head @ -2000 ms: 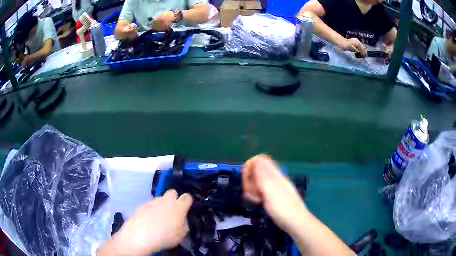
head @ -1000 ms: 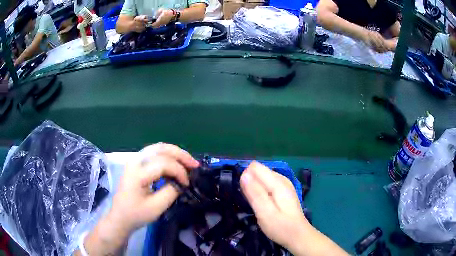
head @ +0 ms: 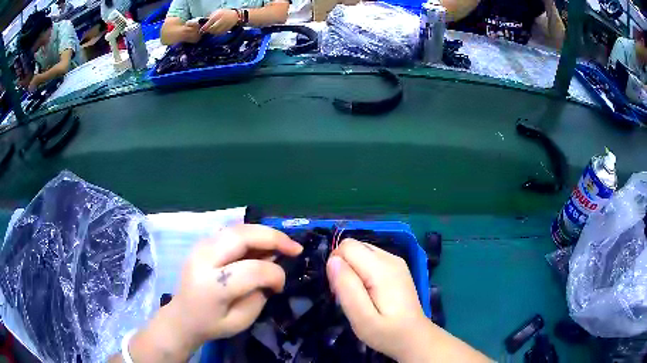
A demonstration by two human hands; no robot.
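Observation:
The blue plastic bin (head: 420,266) is full of mixed black parts (head: 301,273). My right hand (head: 376,294) is over the bin's right half, thumb and index finger closed on a thin reddish wire (head: 336,235) whose end sticks up above the fingertips. My left hand (head: 230,283) is over the bin's left side, index finger stretched towards the right hand and the other fingers curled below. Its fingertips are apart and I see nothing held between them. The two hands do not touch.
Headbands lie on the green conveyor belt (head: 234,166). A clear bag (head: 74,262) rests on a white sheet (head: 188,237) at left. A spray can (head: 585,198), another bag (head: 614,269) and loose black parts (head: 525,333) are at right. People sit across the belt.
My right hand has come down from its raised position; the reddish wire now shows at its fingertips. My left hand has moved up and right. A second headband has appeared on the belt's right side.

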